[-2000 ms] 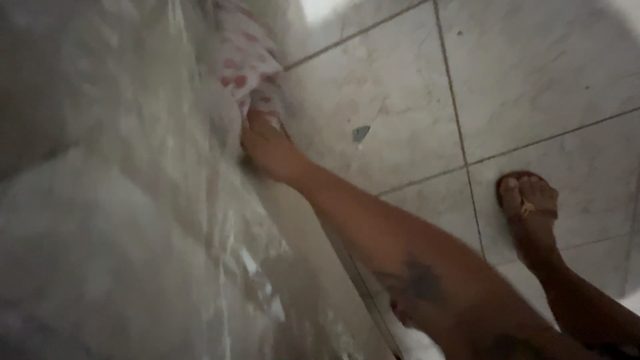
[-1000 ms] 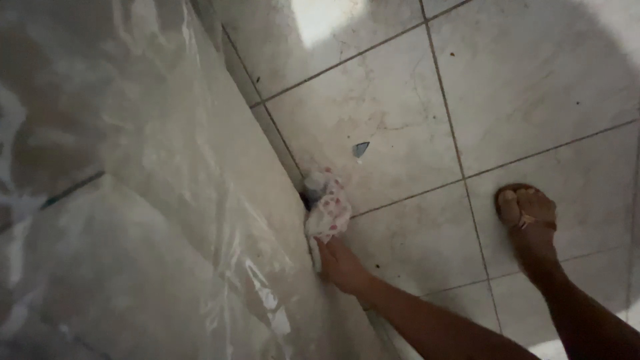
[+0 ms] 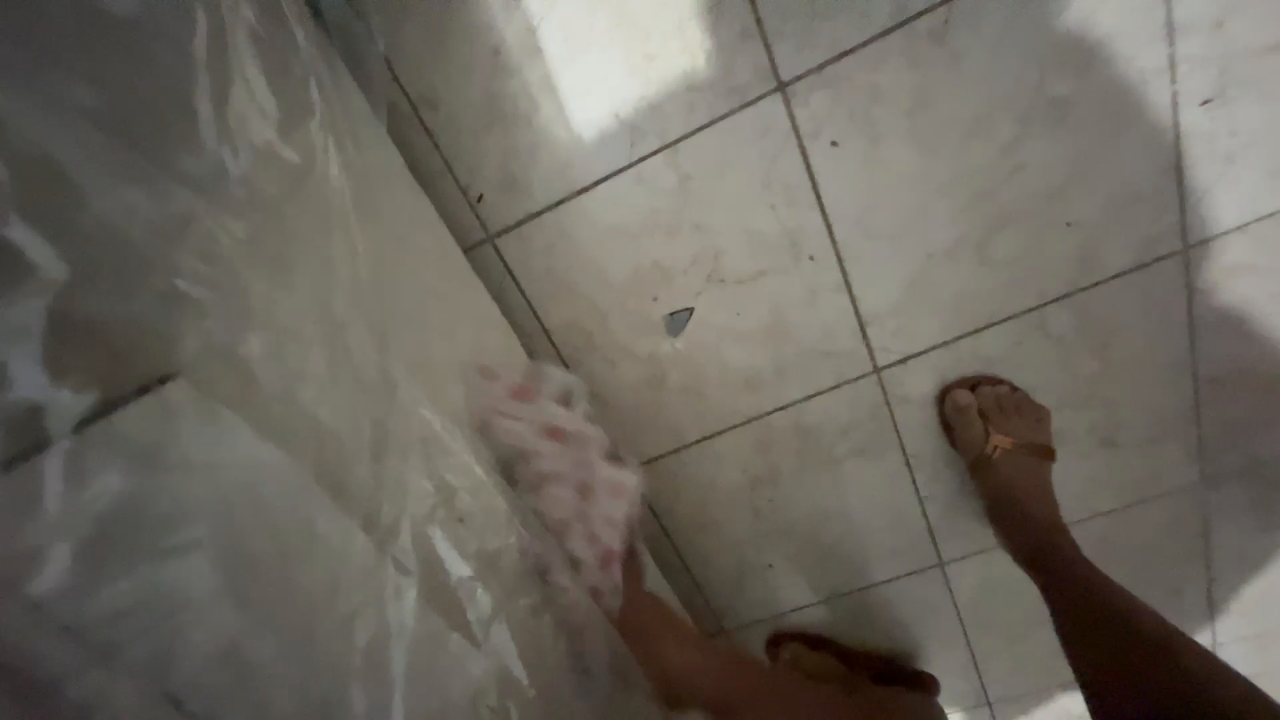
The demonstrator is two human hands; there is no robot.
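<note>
A white cloth with red or pink spots (image 3: 560, 460) is bunched against the edge of a pale surface under clear, shiny plastic (image 3: 330, 330). What appears to be my left hand (image 3: 632, 590) grips the cloth at its lower end, the arm reaching in from the bottom. Motion blurs both cloth and hand, and the fingers are mostly hidden. A small grey, pointed fragment (image 3: 679, 321) lies on the tiled floor to the right of the cloth. My right hand does not show.
Pale floor tiles (image 3: 1010, 180) with dark joints and small dark specks run beside the plastic-covered surface. A sandalled foot (image 3: 1000, 420) stands at the right, and another sandal (image 3: 850, 665) shows partly behind the arm. Bright light patches lie on the floor.
The hand and cloth were higher along the surface's edge two seconds ago, then moved down. Since one second ago the cloth has shifted from the floor-side edge onto the plastic-covered side. The view has shifted.
</note>
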